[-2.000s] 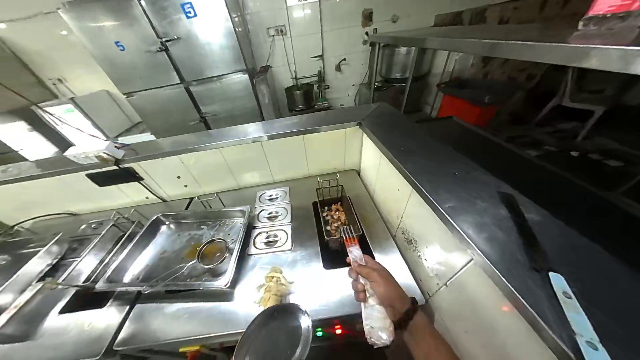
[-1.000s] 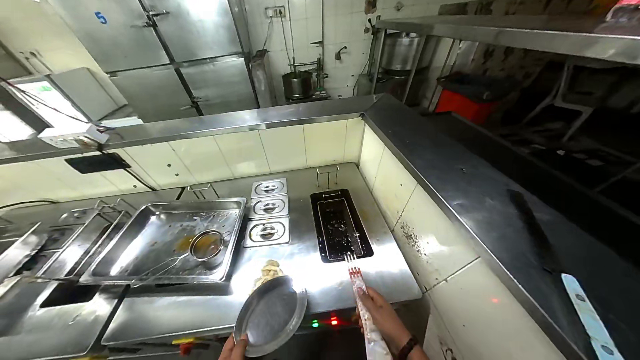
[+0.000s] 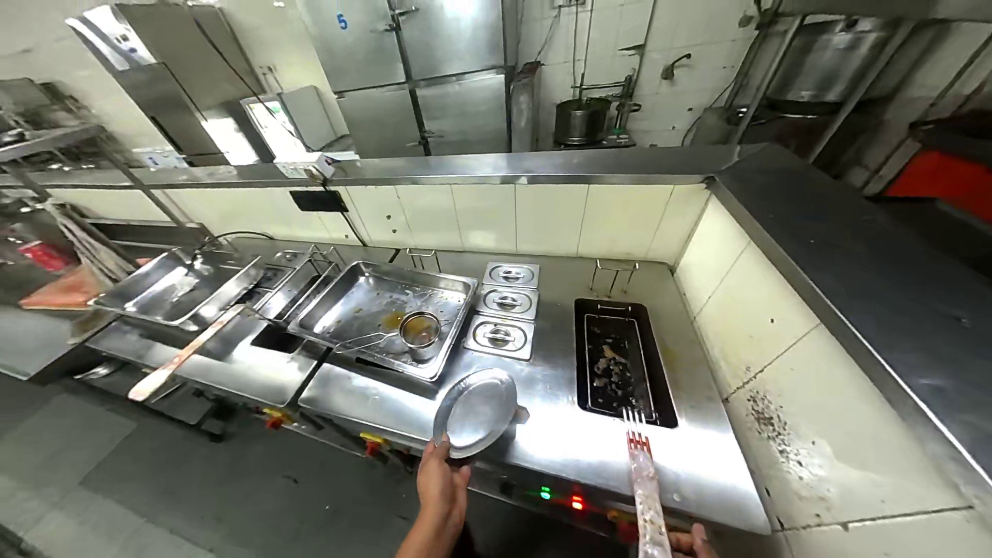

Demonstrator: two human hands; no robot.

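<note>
My left hand [image 3: 442, 484] holds a shallow round metal plate [image 3: 476, 412] by its near rim, tilted over the front of the steel counter. At the lower right my right hand [image 3: 692, 542], mostly cut off by the frame edge, is at the wrapped handle of a fork with metal tines [image 3: 635, 434]. Those tines point at the near edge of a dark sunken fryer well [image 3: 624, 360], where some food pieces lie in dark liquid. Left of the well stand several lidded steel containers [image 3: 504, 301]. A round wire strainer [image 3: 419, 330] rests in a large steel tray [image 3: 360, 298].
Another steel tray [image 3: 167, 291] is at the left, near a long-handled tool [image 3: 186, 356] lying across the counter. A tiled wall [image 3: 550, 221] with a steel ledge [image 3: 465, 169] runs behind, and another tiled wall [image 3: 837, 418] borders the right. Red and green lights glow on the front panel.
The wire basket of food seen over the well two seconds ago no longer shows. The plate, then lying at the counter's front, is now in my left hand. The view has swung left.
</note>
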